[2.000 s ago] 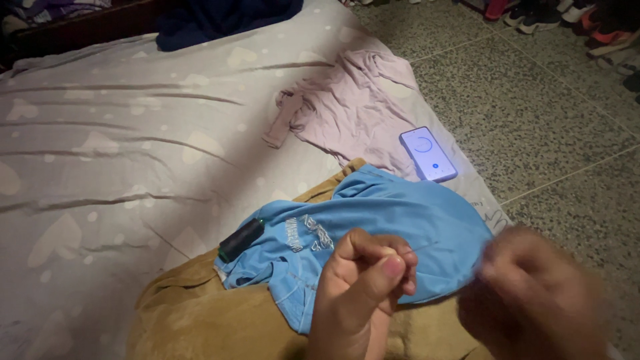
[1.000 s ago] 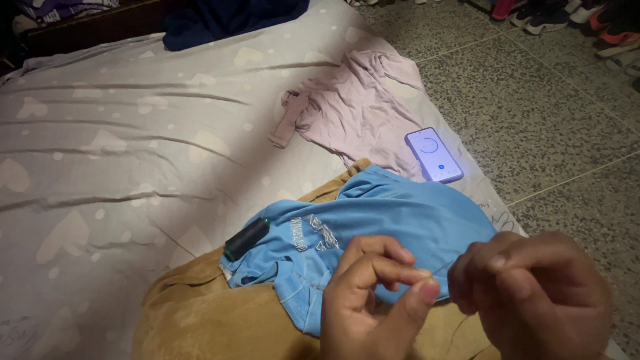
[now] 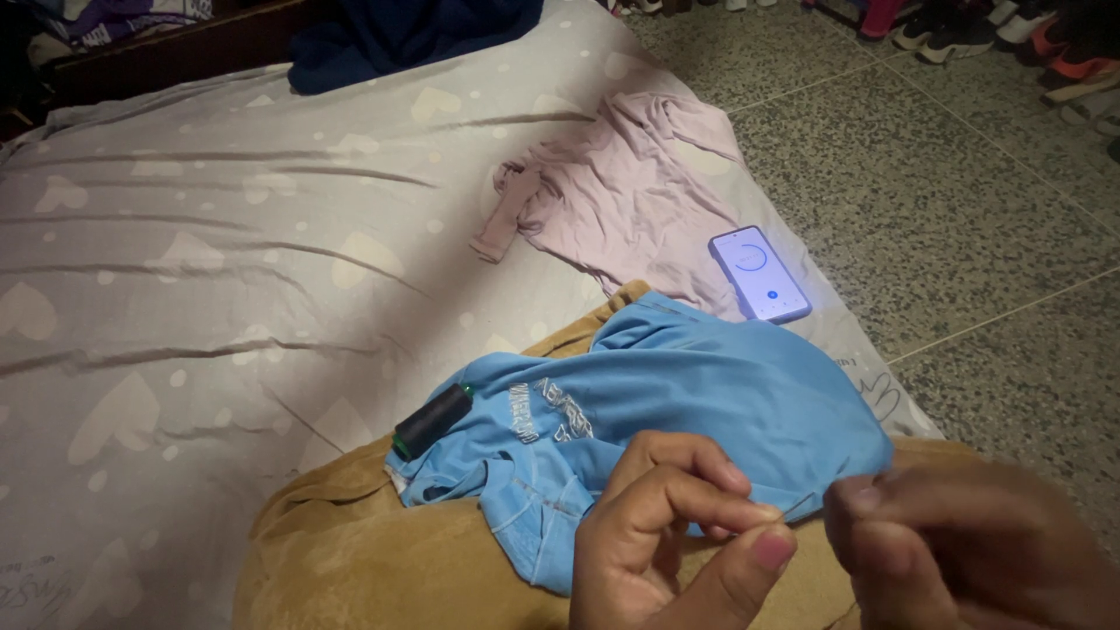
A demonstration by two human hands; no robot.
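Note:
My left hand (image 3: 678,534) pinches a thin sewing needle (image 3: 798,506) between thumb and index finger, above the blue cloth. Close on its right, my right hand (image 3: 954,542) has thumb and fingertips together; it is blurred, and whether it holds thread cannot be told. Below both hands lies a blue garment (image 3: 700,394) with a white print, spread over a brown plush cloth (image 3: 376,542). A spool of dark thread (image 3: 433,422) with green ends rests on the garment's left part.
Beyond the blue garment are a pink garment (image 3: 630,192) and a lit phone (image 3: 761,273) on the heart-patterned bedsheet (image 3: 219,262). Dark blue fabric (image 3: 411,35) lies at the bed's far edge. Shoes (image 3: 954,35) stand on the speckled floor (image 3: 875,175) at the right.
My right hand was farther from the left two seconds ago and has come close to it. The spool, garments and phone have stayed put.

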